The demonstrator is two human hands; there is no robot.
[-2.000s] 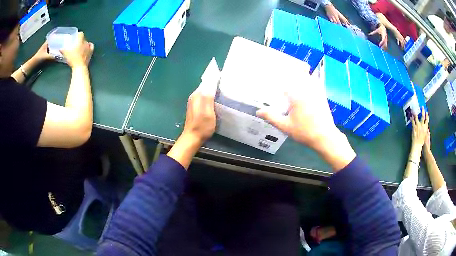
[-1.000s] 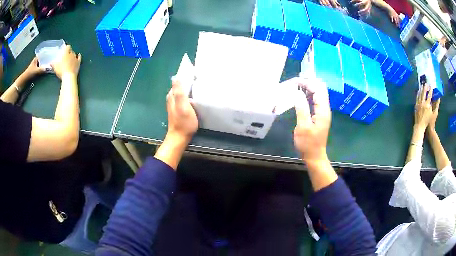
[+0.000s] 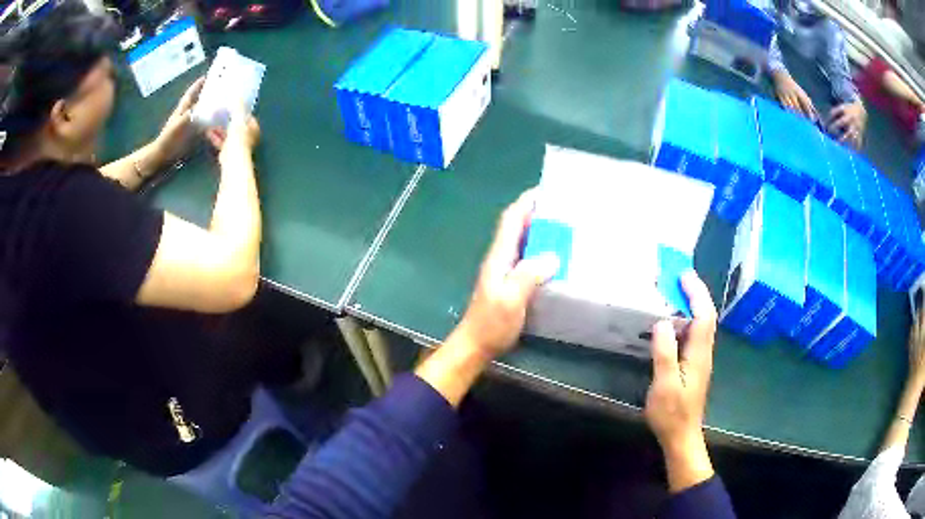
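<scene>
An open retail box stands at the bench's front edge, its white lid raised at the back. Two blue tabs are folded inward over its opening, one at each end. My left hand holds the box's left end, thumb on the left blue tab. My right hand is at the right end, fingers on the right blue tab. What lies inside the box cannot be made out.
Closed blue cartons stand in rows at right. Two more cartons stand at the back left on the green bench. A person at left holds a white case. Other people's hands show at the back right and the right edge.
The side flaps, upright before, are now folded in with their blue faces showing. My right hand has moved from the raised flap onto the folded tab. The view has shifted left.
</scene>
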